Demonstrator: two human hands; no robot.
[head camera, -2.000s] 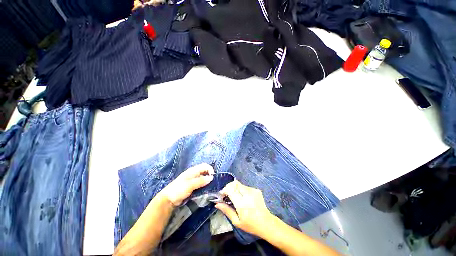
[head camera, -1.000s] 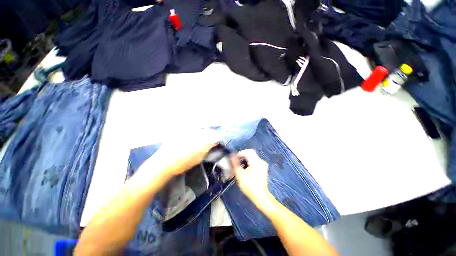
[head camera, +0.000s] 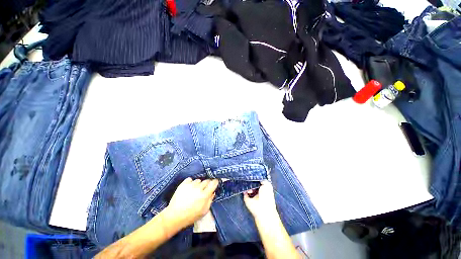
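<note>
A pair of blue jeans (head camera: 202, 146) lies in front of me with its back pockets facing up and its waistband (head camera: 237, 172) towards me. The pockets carry dark motifs. My left hand (head camera: 194, 200) is closed on the waistband near its middle, fingers over the edge. My right hand (head camera: 261, 199) grips the waistband's right part, with something small and dark at its fingers that I cannot make out. The waist opening is partly hidden by my hands.
Stacked jeans (head camera: 35, 136) lie at left, a blue bin (head camera: 50, 245) below. Pinstriped garments (head camera: 119, 40) and black garments (head camera: 263, 45) lie at the back. A red can (head camera: 367, 91), yellow-capped bottle (head camera: 388, 95), phone (head camera: 412, 138) and loose jeans (head camera: 440, 91) are at right.
The waist part of the jeans has been turned over, so both back pockets now show flat. My hands have moved from the inside of the waist to the waistband edge. The view has shifted.
</note>
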